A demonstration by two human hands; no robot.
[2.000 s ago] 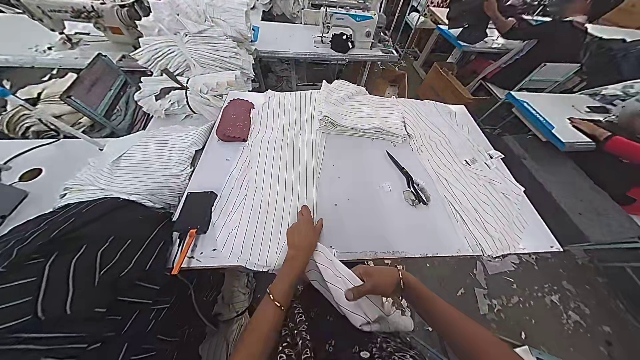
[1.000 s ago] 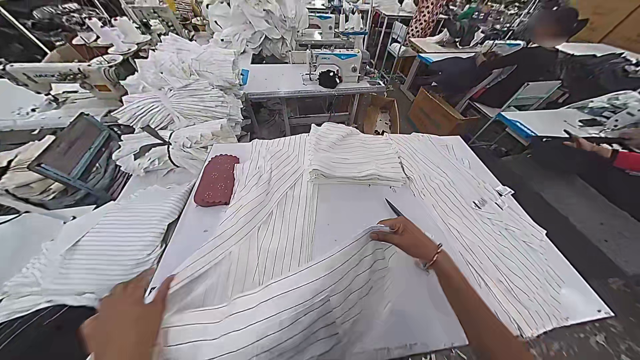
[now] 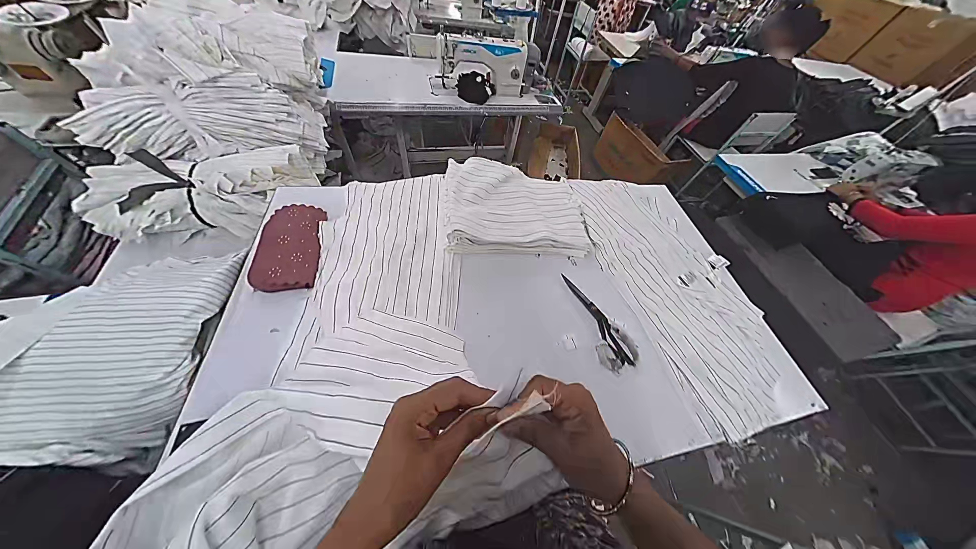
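Close together at the table's near edge, my left hand (image 3: 435,427) and my right hand (image 3: 568,431) pinch the edge of a white striped fabric piece (image 3: 267,450). That piece drapes over the near left of the white table (image 3: 503,305) and hangs towards my lap. More striped pieces (image 3: 389,259) lie flat beyond it. A folded striped stack (image 3: 511,210) rests at the far middle, and other striped panels (image 3: 671,320) lie along the right side. Black-handled scissors (image 3: 602,324) lie right of centre, above my right hand. A maroon scalloped case (image 3: 286,248) sits at the far left.
Tied bundles of white fabric (image 3: 191,191) and a striped heap (image 3: 114,358) stand left of the table. Beyond it is a sewing machine (image 3: 488,65) on its own table, with cardboard boxes (image 3: 633,149) nearby. A person in a red sleeve (image 3: 915,221) works at the right.
My hands were apart on the striped fabric and are now together at its edge. My right hand has come back from beside the scissors, which now show fully.
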